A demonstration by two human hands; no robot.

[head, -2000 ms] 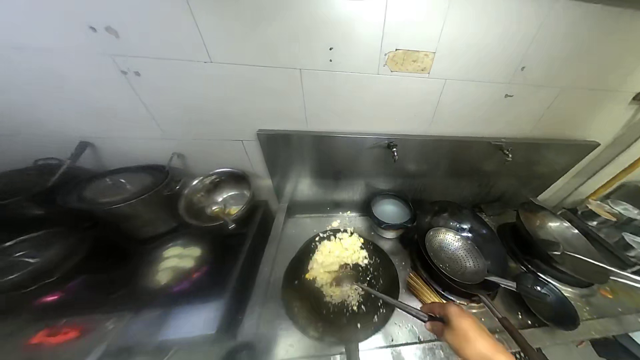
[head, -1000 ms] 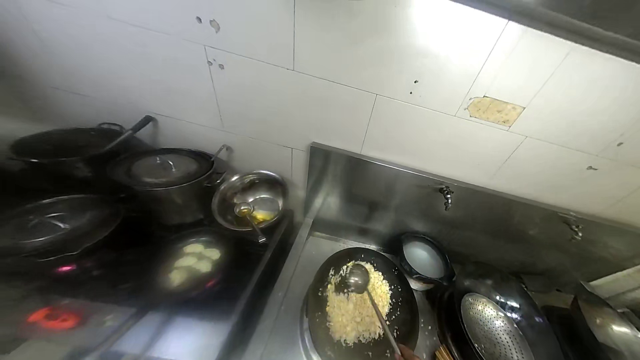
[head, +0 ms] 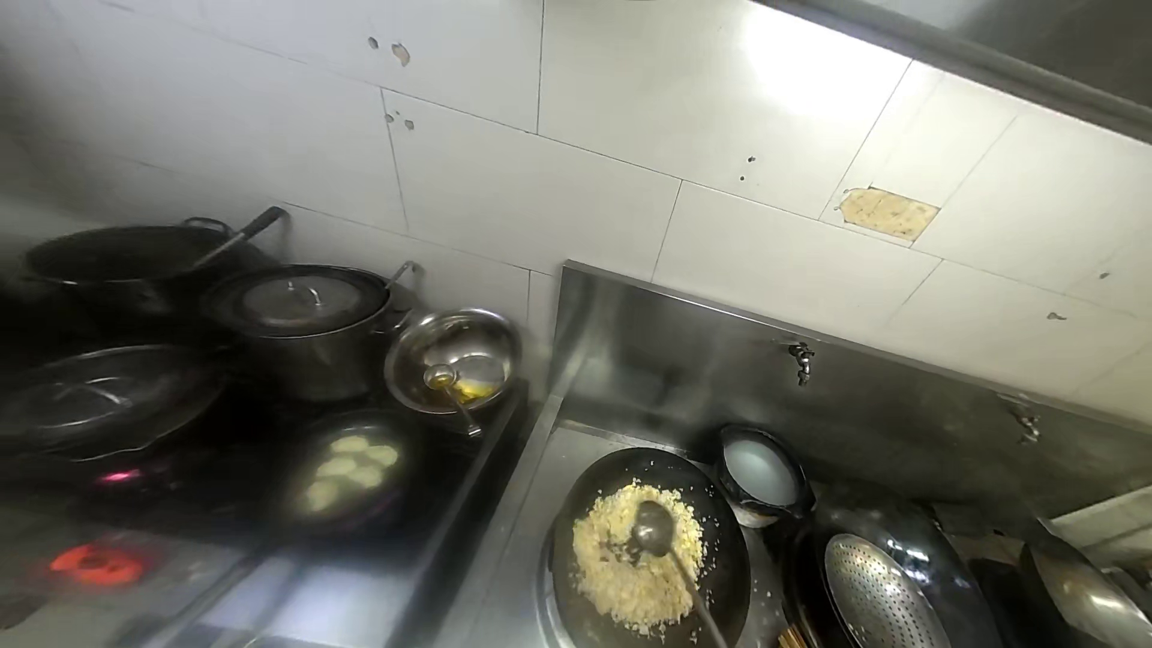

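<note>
A black wok [head: 720,576] stands on the steel stove at the lower middle. Pale yellow and white grainy food, which looks like egg fried rice, [head: 621,589] is spread over its bottom. The bowl of a long-handled metal ladle [head: 653,528] rests on the food, and its handle runs down past the bottom edge of the view. Neither of my hands shows, so what holds the ladle is hidden. Behind the wok on the right is a dark pot of whitish liquid [head: 761,472].
On the left are a frying pan with pale round pieces [head: 351,472], a steel bowl [head: 498,337] with a small ladle, a lidded pot [head: 315,360], a second lidded pan [head: 99,400] and a glowing red spot [head: 97,564]. A perforated strainer [head: 886,594] lies at the right, below wall taps [head: 801,363].
The hand on the ladle's handle, seen two seconds ago and barely one second ago, has left the view. The food is spread wider in the wok. The view has swung left and up.
</note>
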